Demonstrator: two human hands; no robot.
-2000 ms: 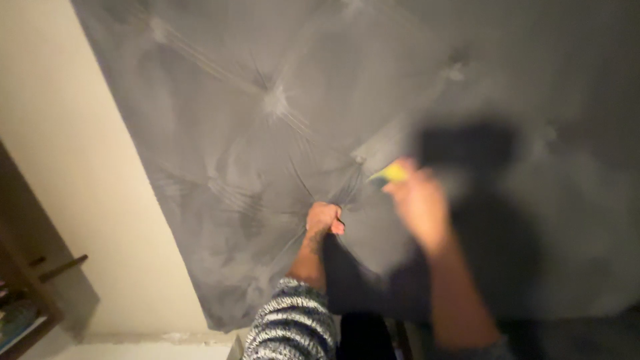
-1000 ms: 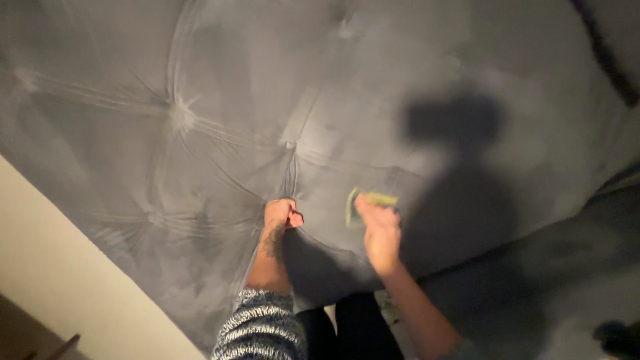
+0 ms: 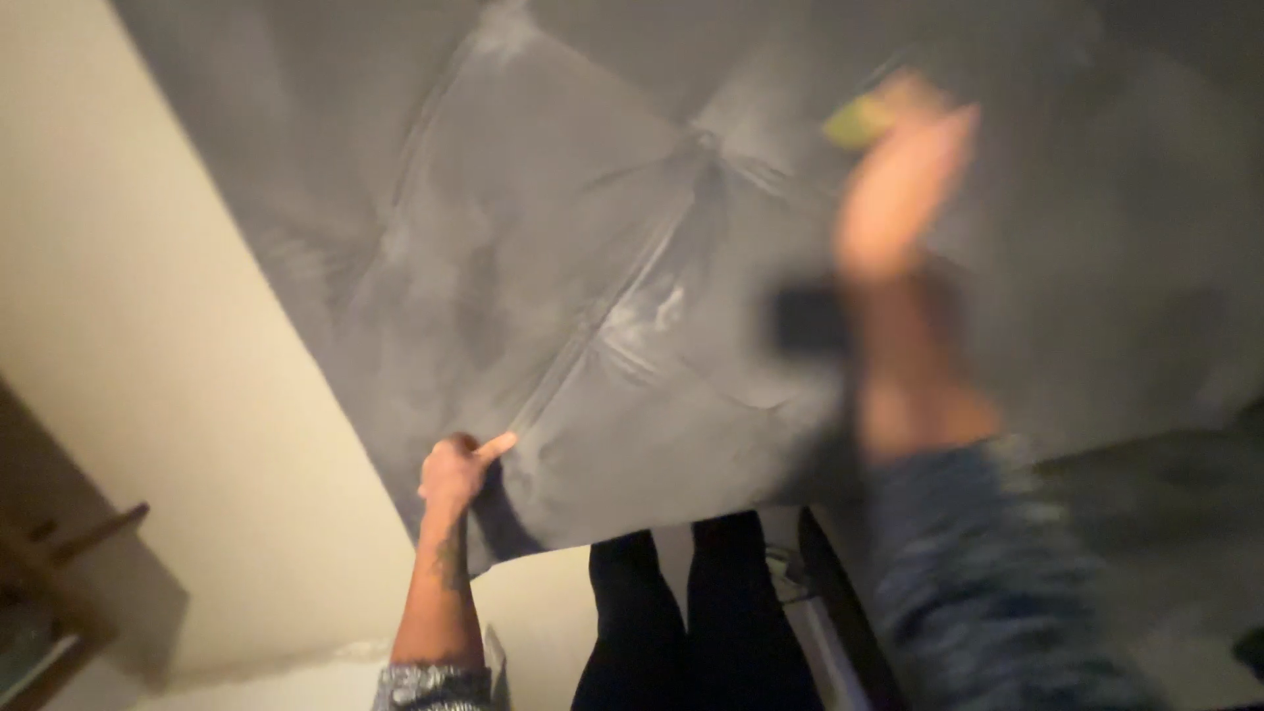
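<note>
Tufted grey upholstery fabric (image 3: 553, 237) with creases and dimples fills most of the view. At its lower left, my left hand (image 3: 456, 474) grips or presses the cloth, thumb pointing along a long diagonal fold. My right hand (image 3: 904, 183), blurred by motion, is raised at the upper right and holds a small yellow-green sponge or cloth (image 3: 857, 122) at its fingertips. Whether that item touches the fabric cannot be told.
A pale wall (image 3: 197, 326) runs along the left side. Brown wooden furniture (image 3: 59, 573) stands at the lower left. My legs in black trousers (image 3: 681, 612) are below the fabric's lower edge. Dark shadows fall on the right part.
My left hand has moved down and left to a different part of the fabric. My right hand has moved up and right, still holding the yellow-green item. The view has shifted.
</note>
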